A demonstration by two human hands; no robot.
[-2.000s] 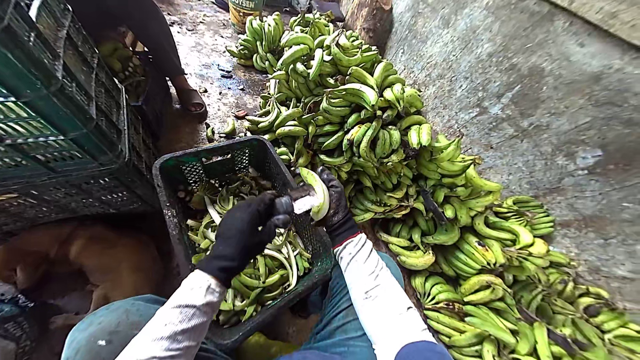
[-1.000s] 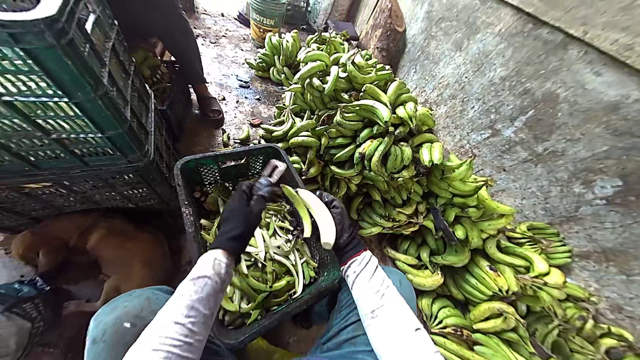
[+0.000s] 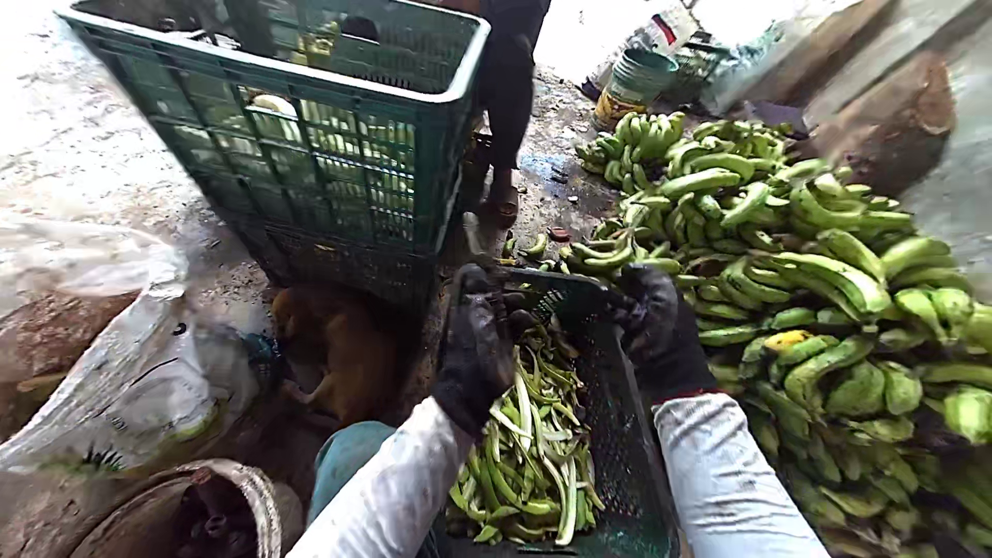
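My left hand [image 3: 474,341], in a dark glove, is closed around a knife [image 3: 473,234] whose blade points up, above the left side of a dark green plastic crate [image 3: 624,434]. Long green peels [image 3: 535,457] lie inside that crate. My right hand [image 3: 659,333], gloved too, is at the crate's right rim with its fingers curled; no peeled fruit shows in it, and whether it grips anything is unclear. Just right of it rises a large heap of green plantains [image 3: 829,287], one of them with a yellow patch.
Stacked green crates [image 3: 310,155] stand at the left, with pale fruit behind the slats. A brown dog [image 3: 349,349] lies beside them. A person's leg [image 3: 508,93] is behind the stack. Around are a white sack [image 3: 170,364], a round tub [image 3: 263,496], a bucket [image 3: 639,77] and a log [image 3: 891,124].
The peeled plantain and the peel that were at my right hand a second ago no longer show there. My hands have moved apart. The view has swung to the left.
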